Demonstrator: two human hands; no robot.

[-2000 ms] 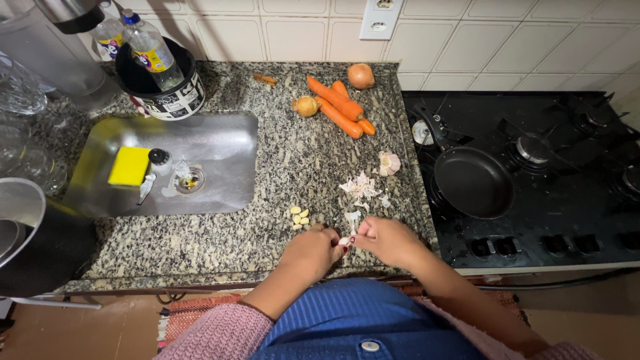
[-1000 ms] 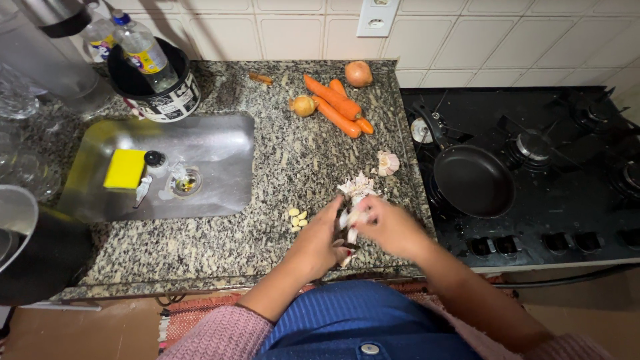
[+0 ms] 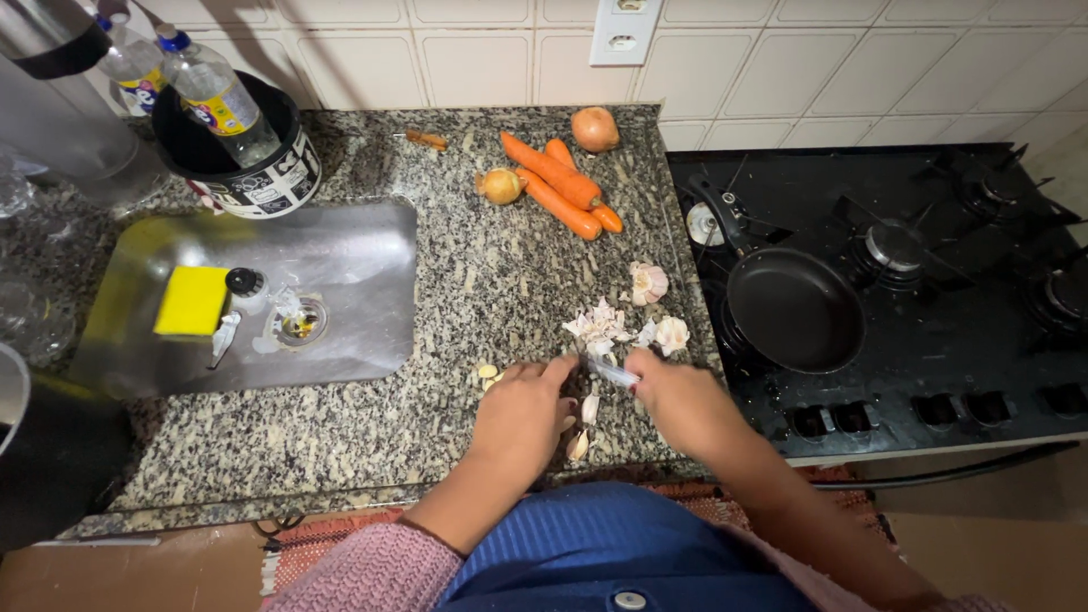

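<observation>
My right hand (image 3: 684, 399) grips a small knife (image 3: 614, 371) whose blade points left toward my other hand. My left hand (image 3: 523, 416) rests low over the granite counter; its fingers are bent, and whether they pinch a clove is hidden. Unpeeled garlic cloves (image 3: 590, 409) lie between the hands. Peeled cloves (image 3: 487, 371) sit just left of my left fingers, partly covered. Above the knife is a heap of garlic skins (image 3: 598, 325), with a broken garlic piece (image 3: 671, 335) to its right and a garlic bulb (image 3: 648, 283) farther back.
Carrots (image 3: 552, 172) and two onions (image 3: 595, 129) lie at the back. At left are a steel sink (image 3: 357, 297) with a yellow sponge (image 3: 191, 301), and a black-rimmed tub (image 3: 270, 191) holding a plastic bottle. A frying pan (image 3: 796, 310) sits on the black stove (image 3: 918, 365) at right.
A knife now shows plainly in my right hand. Separate unpeeled cloves now lie between my hands, and a broken garlic piece lies right of the skins. My left hand has moved left, beside the peeled cloves.
</observation>
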